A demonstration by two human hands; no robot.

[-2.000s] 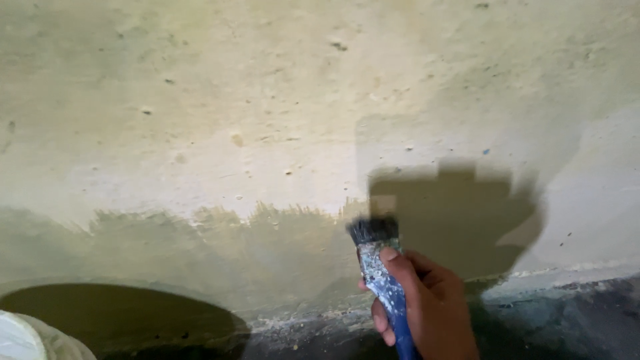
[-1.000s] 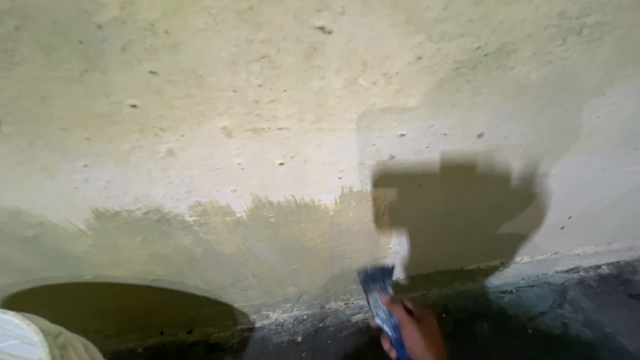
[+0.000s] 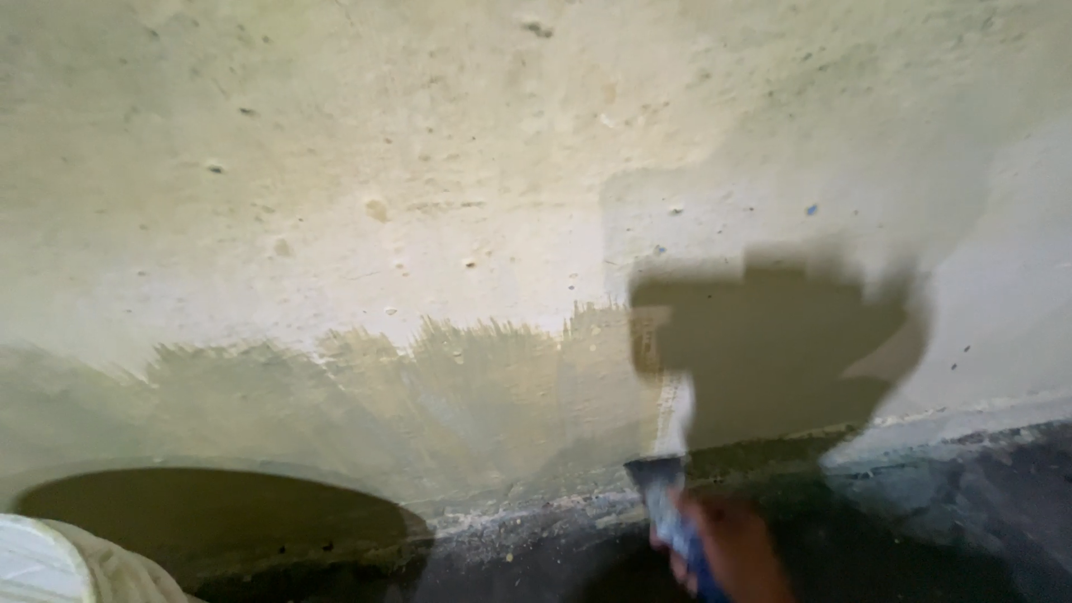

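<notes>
My right hand (image 3: 729,544) is closed around the blue handle of a paintbrush (image 3: 670,511), low and right of centre. The brush's dark bristles point up and meet the foot of the wall (image 3: 469,251), where it joins the floor. Whitish spatter covers the upper part of the brush. Along the wall's lower part runs a darker painted band (image 3: 469,402) with a ragged, brushed upper edge, left of the hand. Hand and brush are slightly blurred. My left hand is out of view.
A white plastic bucket (image 3: 84,565) stands at the bottom left corner, partly cut off. Its rounded shadow falls on the wall behind. The dark floor (image 3: 946,536) meets the wall along a rough, paint-marked edge. Another large shadow lies on the wall above my hand.
My right hand has moved down with the brush, from the band's upper edge to the foot of the wall. A pale vertical strip now shows above the bristles.
</notes>
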